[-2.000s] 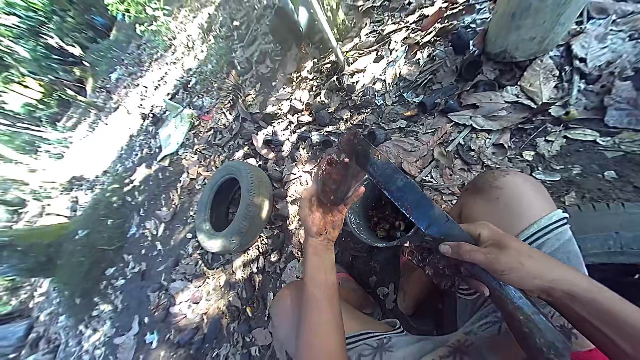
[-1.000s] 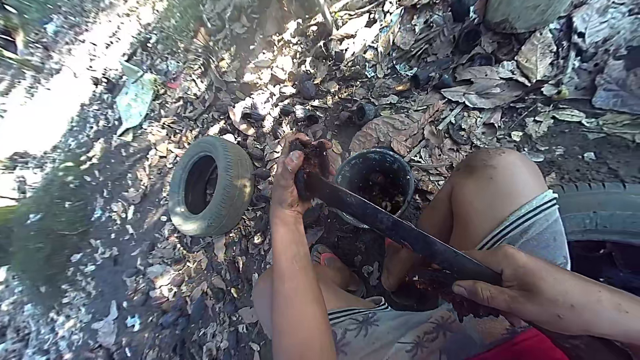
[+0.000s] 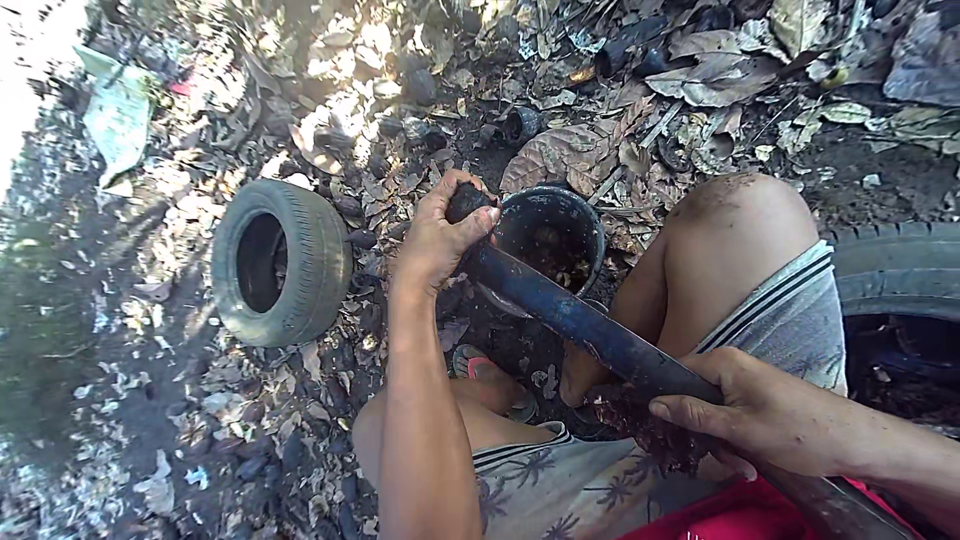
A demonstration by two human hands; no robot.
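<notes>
My left hand (image 3: 448, 232) grips a dark, rounded, dirt-covered lump (image 3: 469, 201), perhaps a pod or nut, above and left of the bucket. My right hand (image 3: 739, 409) holds a long, dark flat metal blade (image 3: 577, 315) partway along. Its far end meets the lump at my left hand, and its near part runs off the bottom right. A dark reddish, clotted mass (image 3: 652, 431) hangs beneath the blade by my right fingers. Below the blade stands a dark round bucket (image 3: 596, 217) with brownish pieces inside.
A worn tire (image 3: 319, 262) lies on the leaf-strewn ground at left. Another tire (image 3: 896, 266) is at the right edge, with dark material inside. My bent legs flank the work, and a foot in a flip-flop (image 3: 476, 364) rests below the bucket. A large dry leaf (image 3: 559, 154) lies behind the bucket.
My left hand held the lump with fingers spread two seconds ago; now its fingers are curled around it. My right hand has kept hold of the blade. The view has shifted.
</notes>
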